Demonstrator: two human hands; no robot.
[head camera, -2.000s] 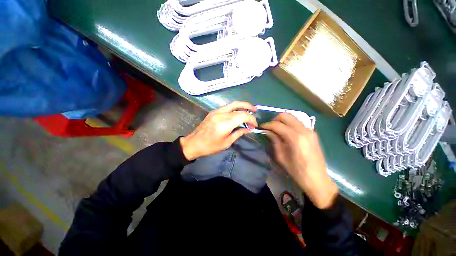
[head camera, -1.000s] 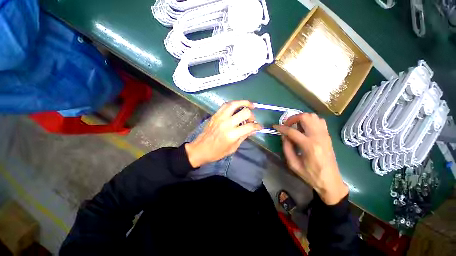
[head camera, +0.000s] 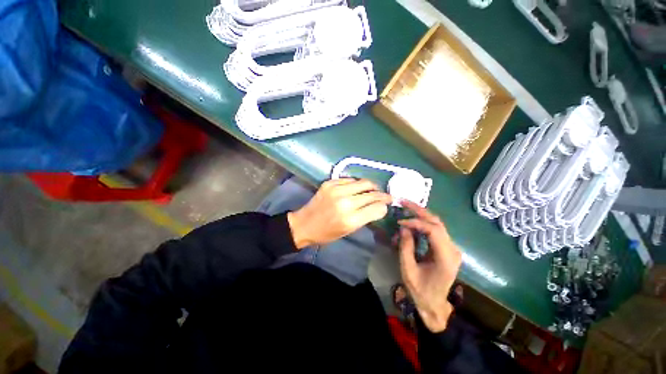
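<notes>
A white plastic frame (head camera: 409, 188) lies at the near bench edge, its oval loop to the left and its round disc to the right. My left hand (head camera: 342, 212) holds its near side, fingertips beside the disc. My right hand (head camera: 429, 252) is at the disc's near edge, with thumb and fingers curled around something small and dark that I cannot make out. The fingertips of both hands hide the frame's near side. An open carton (head camera: 407, 134) of pale, glittering thin pieces stands beyond the frame.
Stacks of white frames stand at left (head camera: 252, 117) and right (head camera: 504, 182). A heap of small metal parts (head camera: 584, 281) lies at the right bench edge. Loose frames (head camera: 599, 55) lie at the far right. A person in blue (head camera: 80, 102) is at left, by a red stool (head camera: 171, 157).
The frame has turned so its loop and disc now show flatter, and it sits lower at the bench edge. My right hand has moved down and left, closer to my left hand. The view has shifted right.
</notes>
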